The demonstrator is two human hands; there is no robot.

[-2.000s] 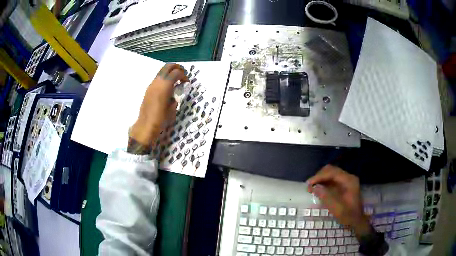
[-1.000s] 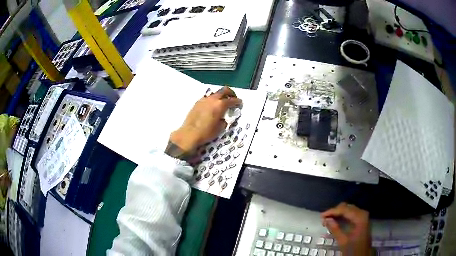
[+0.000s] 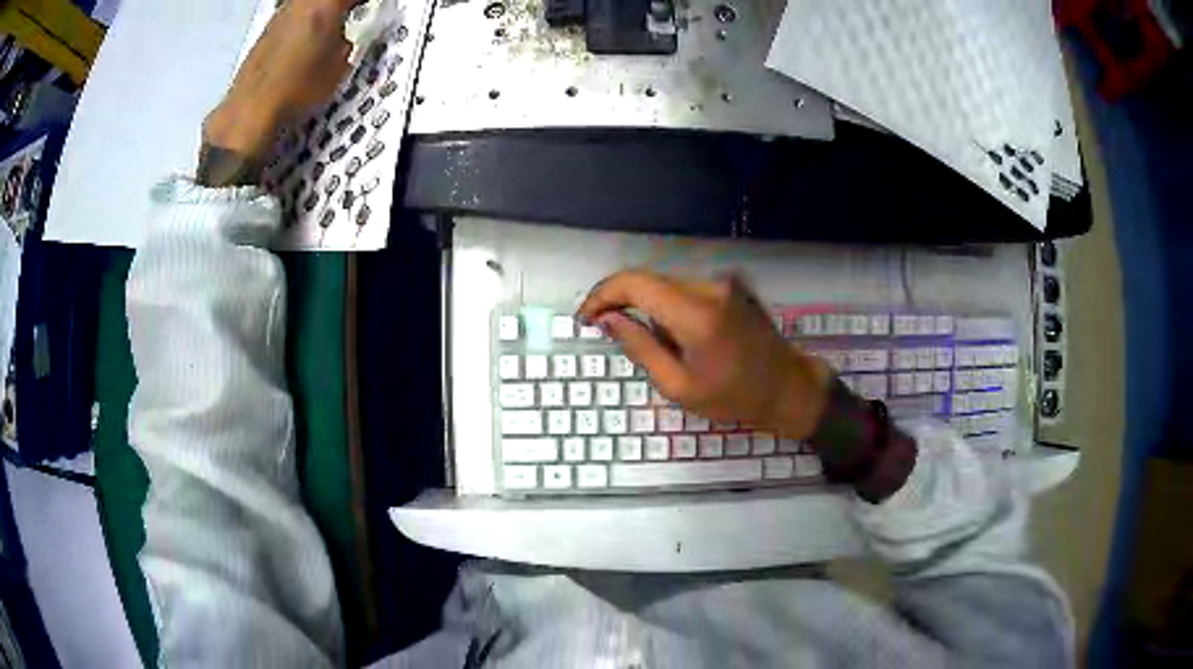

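My right hand (image 3: 713,346) is over the white keyboard (image 3: 563,448), thumb and fingertips close together at its upper left keys; whether they hold anything small cannot be told. My left hand (image 3: 281,79) lies over the left foam tray (image 3: 131,137) at the upper left. Its fingertips are near the top edge and what they hold cannot be seen. Slanted rows of small dark parts (image 3: 343,170) fill the tray's right half. The black fixture (image 3: 631,26) is cut off by the top edge, with a small silvery spot on it.
The drilled metal plate (image 3: 523,98) spans the top centre, with the black bench edge (image 3: 563,183) below it. The right foam tray (image 3: 903,85) has several dark parts at its lower corner. A green mat (image 3: 321,327) lies left of the keyboard. Dark blue trays (image 3: 59,340) stand far left.
The view has tilted down towards the keyboard. My right hand has moved left and forward over the upper left keys. My left hand remains over the left tray.
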